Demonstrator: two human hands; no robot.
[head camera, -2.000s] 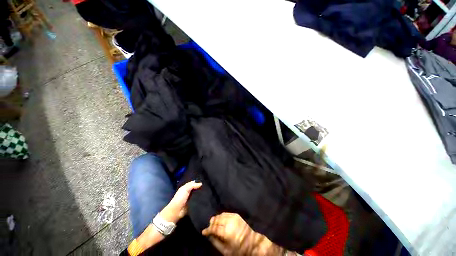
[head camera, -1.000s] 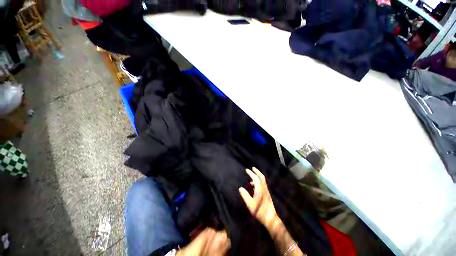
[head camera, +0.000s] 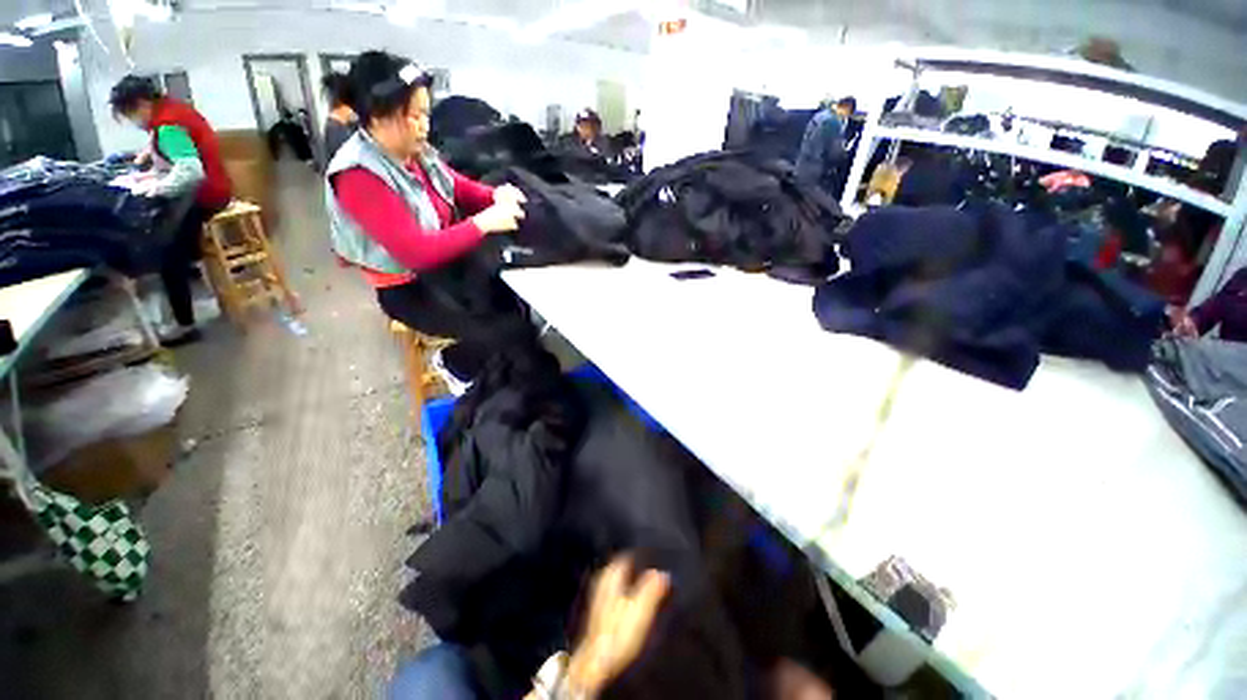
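Observation:
A black coat (head camera: 629, 492) lies over my lap and the blue crate (head camera: 435, 458) in front of me, with a pointed flap of cloth on its left side. My left hand (head camera: 618, 622), with a pale band at the wrist, is over the coat near the bottom centre. It is blurred, with its fingers apart and nothing visible in them. My right hand (head camera: 796, 681) is only a blurred patch of skin at the bottom edge, so its fingers are hidden.
White table (head camera: 739, 397) runs along the right, holding navy garments (head camera: 957, 280), a black pile (head camera: 732, 205), grey garments (head camera: 1203, 397) and a thin black rectangle (head camera: 692, 274). A seated person (head camera: 397, 205) handles dark cloth at its far end. Wooden stool (head camera: 246, 267) stands left.
The view has tilted up, showing the room and other workers. My left hand has come up over the coat with fingers apart; my right hand has dropped mostly out of the picture.

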